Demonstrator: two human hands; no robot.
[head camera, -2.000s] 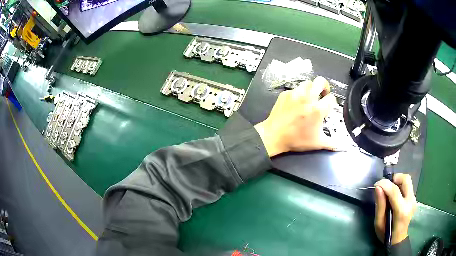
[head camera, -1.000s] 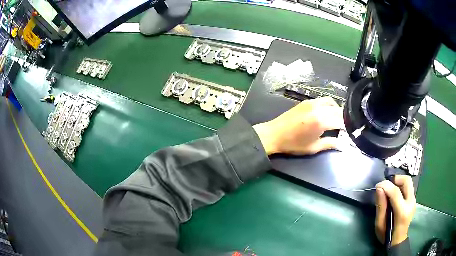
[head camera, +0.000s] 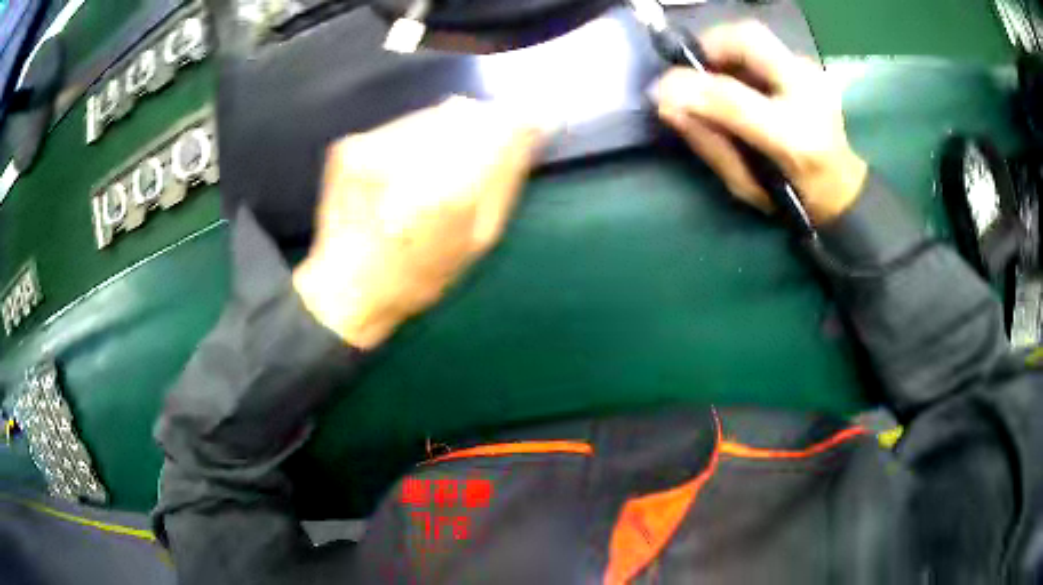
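Observation:
My left hand (head camera: 418, 211) is blurred over the front part of the dark work plate (head camera: 275, 149), its fingers curled; whether it holds anything cannot be told. My right hand (head camera: 766, 120) is closed around a slim black pen-like tool, likely a soldering iron (head camera: 787, 197), at the plate's right front. The tool points up and left, with its cable running back by my wrist. The black ring light (head camera: 503, 32) is cut off by the top edge and casts a white glare on the plate between my hands. No silver assembly is clearly visible under the light.
Silver assemblies lie left of the plate, one further back (head camera: 146, 71) and one nearer (head camera: 158, 181). A small one (head camera: 21, 297) and a group set side by side (head camera: 57, 440) are at far left. A dark oval holder with silvery filling (head camera: 981, 189) stands at right.
The view has tilted down and turned, now showing my jacket front and right sleeve. My left hand has come back from the assembly area towards the plate's front edge. My right hand still holds the tool.

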